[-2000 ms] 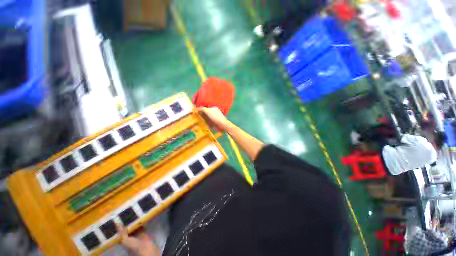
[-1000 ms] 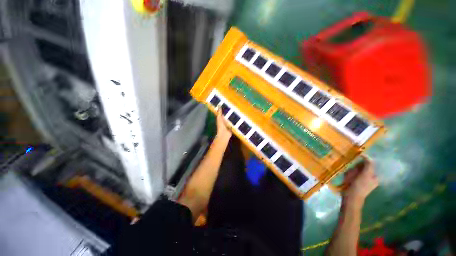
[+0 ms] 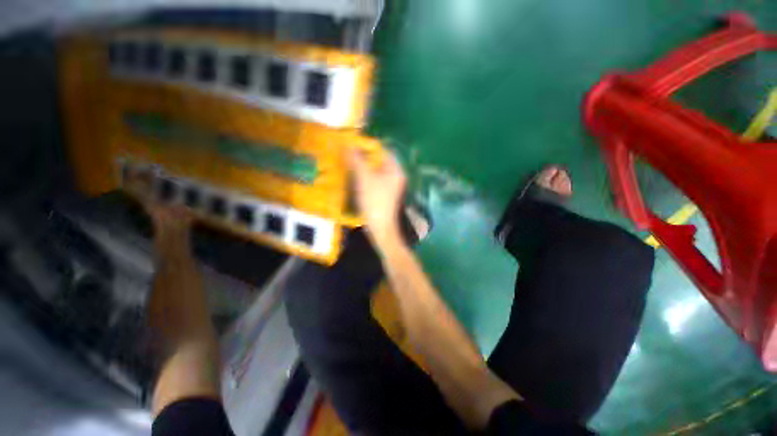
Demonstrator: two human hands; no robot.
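Note:
An orange-yellow test fixture (image 3: 230,123) with two white rows of black square sockets and green boards in its centre is held level at the upper left; the view is blurred. My right hand (image 3: 376,183) grips the handle at its right end. My left hand (image 3: 162,200) holds its lower long edge near the left end, the fingertips blurred over the socket row. No adapters show on the fixture.
A red plastic stool (image 3: 707,162) lies at the right on the green floor (image 3: 477,94). Dark and grey machine parts (image 3: 94,272) are at the left. My legs and feet are below. Another orange piece (image 3: 392,315) shows behind my right forearm.
The fixture has moved left in both hands, over the machine side, and turned to lie nearly straight across. The red stool appears larger and farther right.

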